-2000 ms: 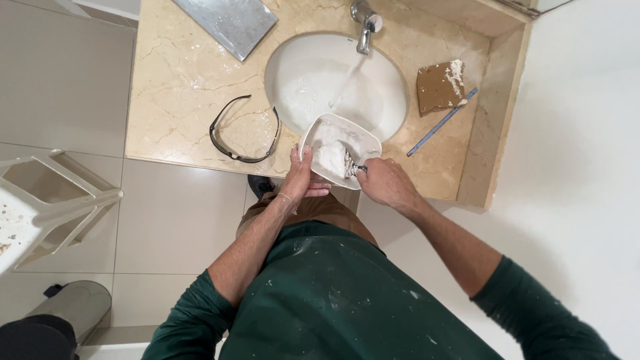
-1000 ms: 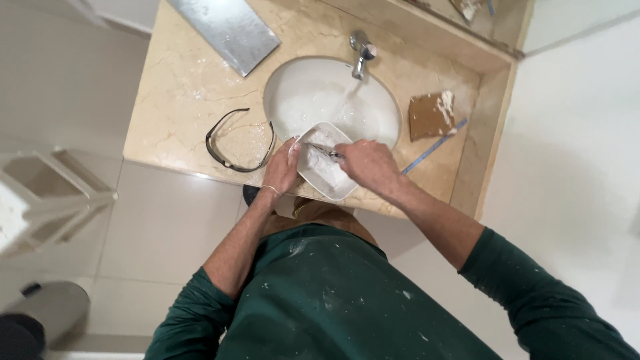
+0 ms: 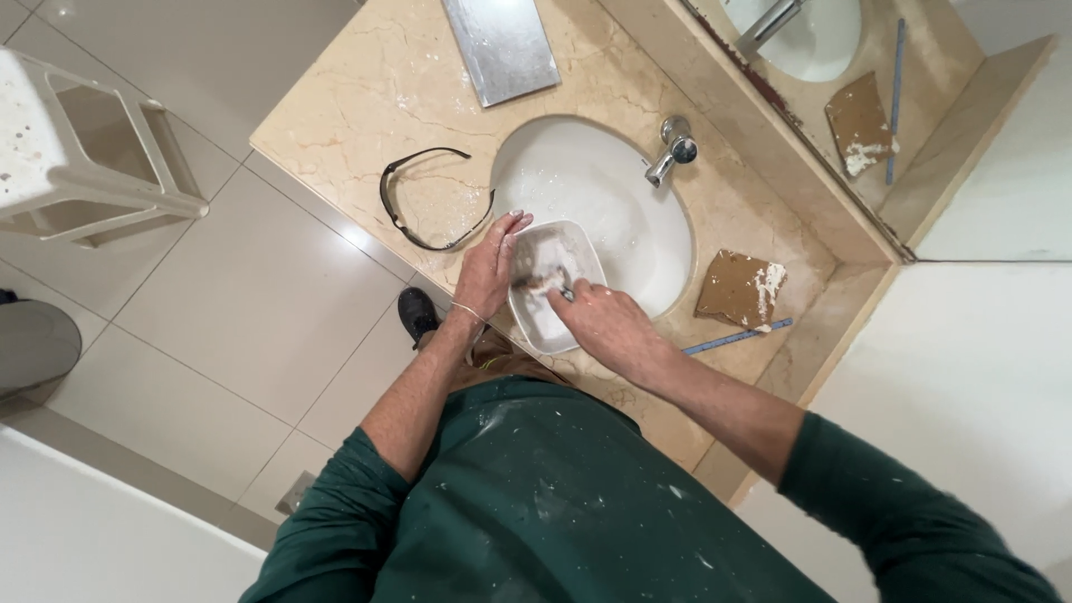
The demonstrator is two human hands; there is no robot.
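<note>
A white plastic tub (image 3: 584,243) holding white paste or powder sits at the front edge of the sink (image 3: 645,243). Against its left side rests my left hand (image 3: 488,272), fingers along the rim, steadying it. My right hand (image 3: 605,322) grips the metal handle of a small tool whose blurred head (image 3: 540,283) is in the white material; its kind is unclear. The chrome faucet (image 3: 672,153) stands behind the basin, and no stream of water shows from it.
Safety glasses (image 3: 394,209) and a flat metal sheet (image 3: 507,54) lie on the marble counter (image 3: 335,109). To the right are a brown board piece (image 3: 737,289) with white smears and a blue strip (image 3: 729,339). A mirror rises behind; a white plastic stool (image 3: 109,188) stands left.
The water stream seen from the faucet earlier no longer shows. My right hand has moved the tool about within the tub. The view has turned, bringing the mirror further in.
</note>
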